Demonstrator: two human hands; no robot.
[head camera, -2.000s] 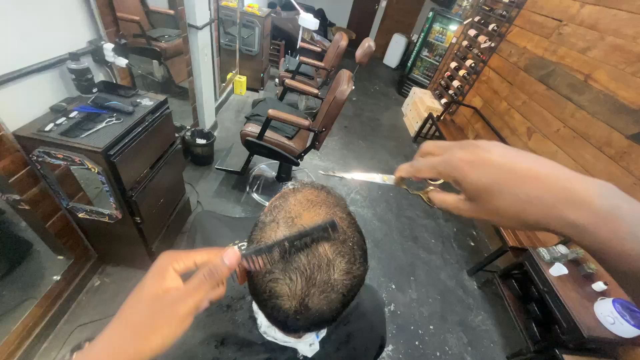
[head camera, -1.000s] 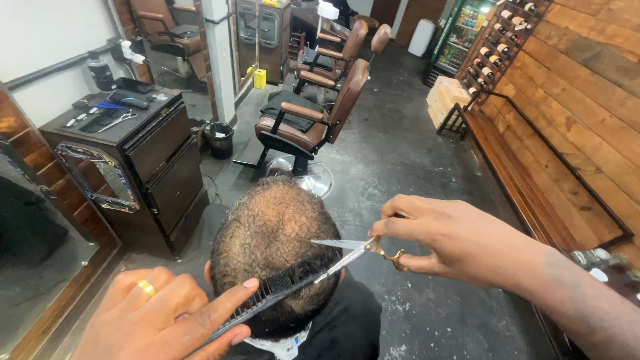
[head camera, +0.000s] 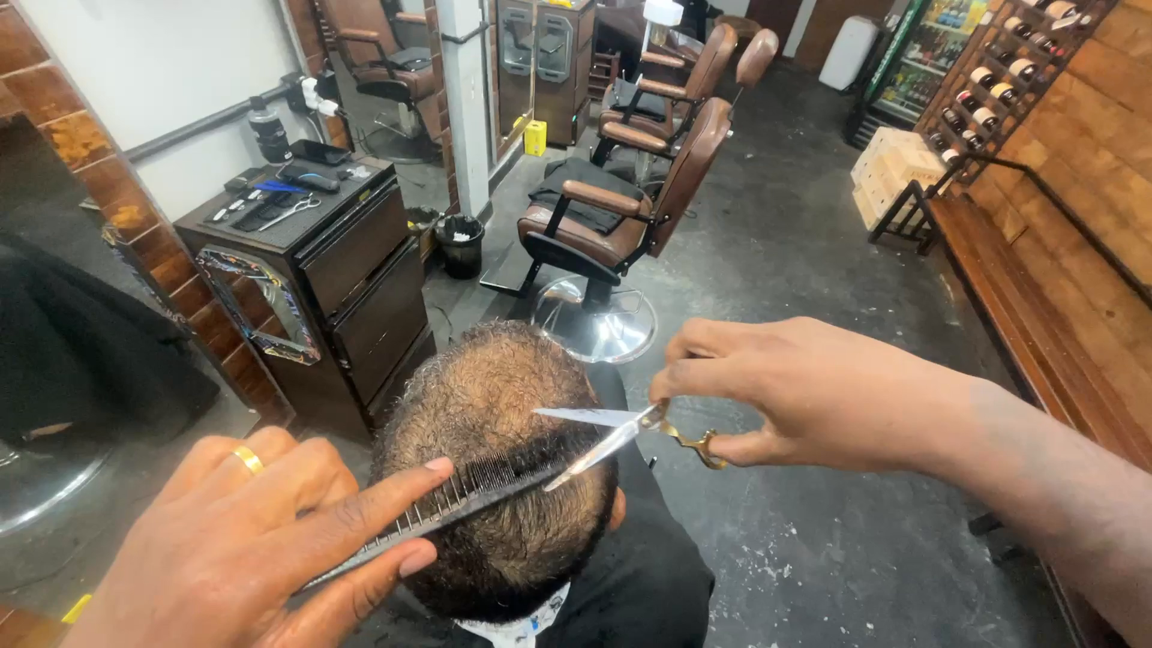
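Note:
A seated person in a black cape (head camera: 648, 549), a printed neck strip (head camera: 517, 630) at the nape, is below me, the short-haired head (head camera: 513, 531) seen from above. My left hand (head camera: 270, 531), a gold ring on one finger, grips a black comb (head camera: 468, 499) whose teeth lie in the hair across the head. From the right, my right hand (head camera: 801, 396) holds hair scissors (head camera: 621, 432) with gold-coloured finger rings. Their blades stand apart, one above the comb's far end and the other crossing near it.
A dark drawer cabinet (head camera: 355, 279) at left bears clippers, combs and another pair of scissors (head camera: 290, 212). Brown barber chairs (head camera: 688, 180) stand ahead, beside a black bin (head camera: 460, 256). A wooden bench (head camera: 1017, 297) runs along the right wall. A mirror is at far left.
Two seconds ago the scissors were beyond the head, away from the comb; they have come to the comb over the head. The left hand's hold on the comb has changed, its index finger now extended along it.

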